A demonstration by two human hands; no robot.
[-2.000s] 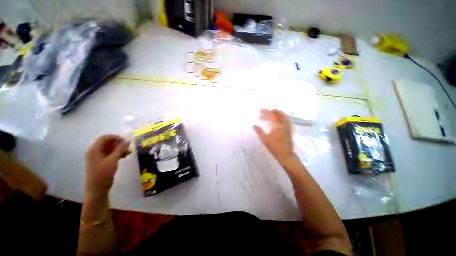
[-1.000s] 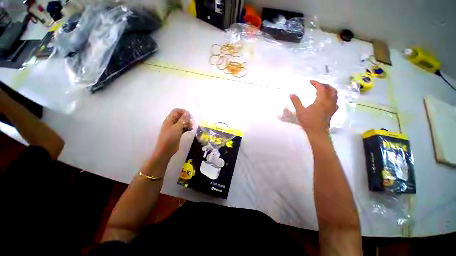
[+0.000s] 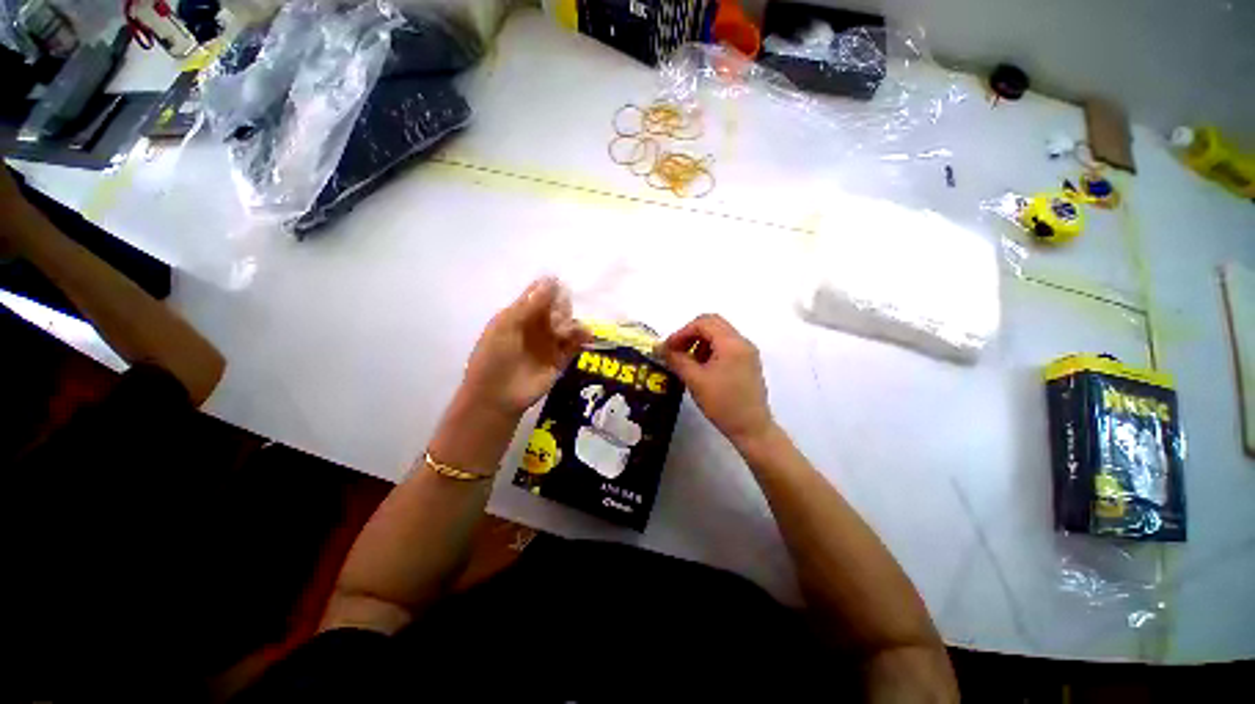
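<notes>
A black retail box (image 3: 607,433) with a yellow top, "MUSIC" lettering and a white earbuds picture stands near the table's front edge. My left hand (image 3: 530,344) is at its upper left corner, fingers pinched. My right hand (image 3: 716,369) is at its upper right corner, fingers pinched. Faint clear film shows between the hands above the box top; its edges are too faint to follow. A whitish stack of poly bags (image 3: 908,279) lies right of my right hand. A shiny bagged box (image 3: 1118,447) stands at the right, loose film at its base.
Rubber bands (image 3: 674,171) lie at the back middle. A large plastic bag with black goods (image 3: 361,117) is at back left. A black tray (image 3: 823,52) and loose film are at the back. Small yellow round items (image 3: 1053,216) lie back right. Another person's arm (image 3: 103,275) is at left.
My right hand has moved left from the poly bag stack to the box's upper right corner. My left hand stays at the box's upper left. The camera view has shifted.
</notes>
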